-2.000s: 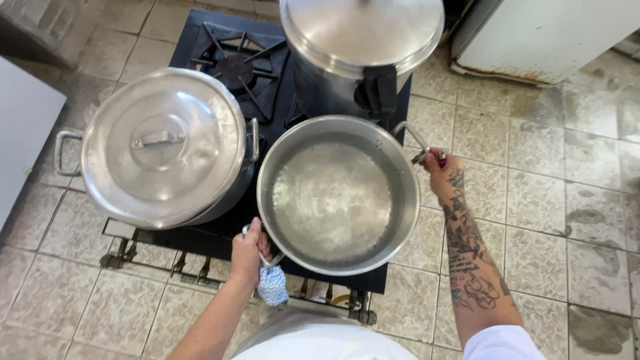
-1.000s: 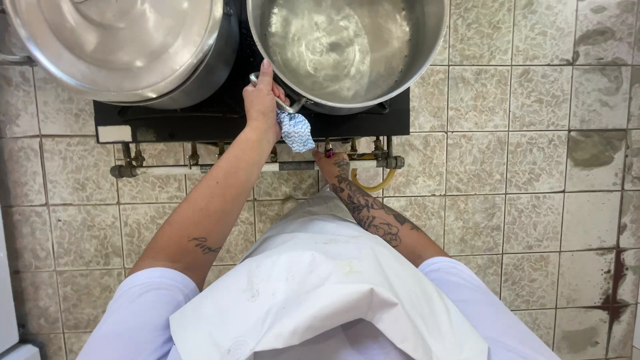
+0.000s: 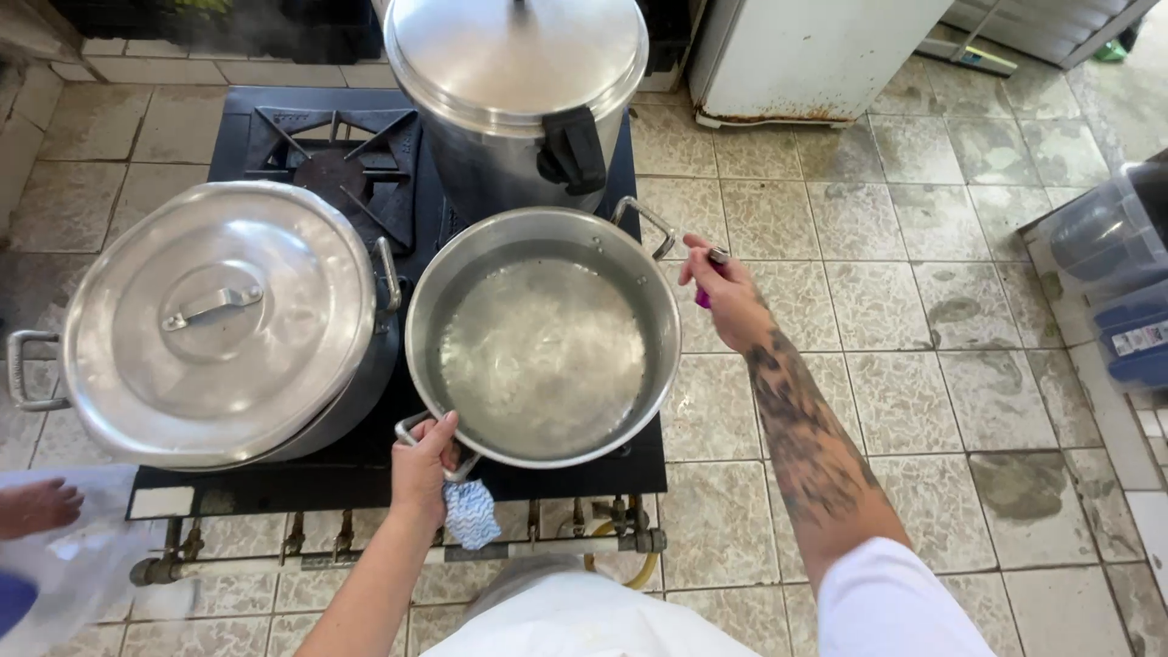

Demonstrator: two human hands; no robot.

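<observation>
An uncovered metal pot [image 3: 543,356] with clear liquid in it sits on the black gas stove [image 3: 310,491]. My left hand [image 3: 424,465] grips its near-left loop handle [image 3: 464,467], with a blue-and-white patterned cloth [image 3: 471,513] hanging below the fingers. My right hand [image 3: 725,292] holds a purple lighter [image 3: 704,297] with a metal top, just right of the pot's far-right handle [image 3: 646,224] and apart from it. A large pot with a metal lid [image 3: 219,319] stands at the left. Behind the open pot is a tall lidded pot [image 3: 516,119] with a black handle.
A bare burner grate [image 3: 333,173] lies at the back left of the stove. Valves line the gas pipe [image 3: 401,555] along its front. Another person's hand [image 3: 41,507] shows at the left edge. A rusty white appliance [image 3: 812,59] stands behind; plastic bins [image 3: 1109,228] are at the right.
My right hand has moved from the stove's front pipe up to the right side of the open pot. My left hand stays at the pot's handle. Another person's hand has come into view at the left.
</observation>
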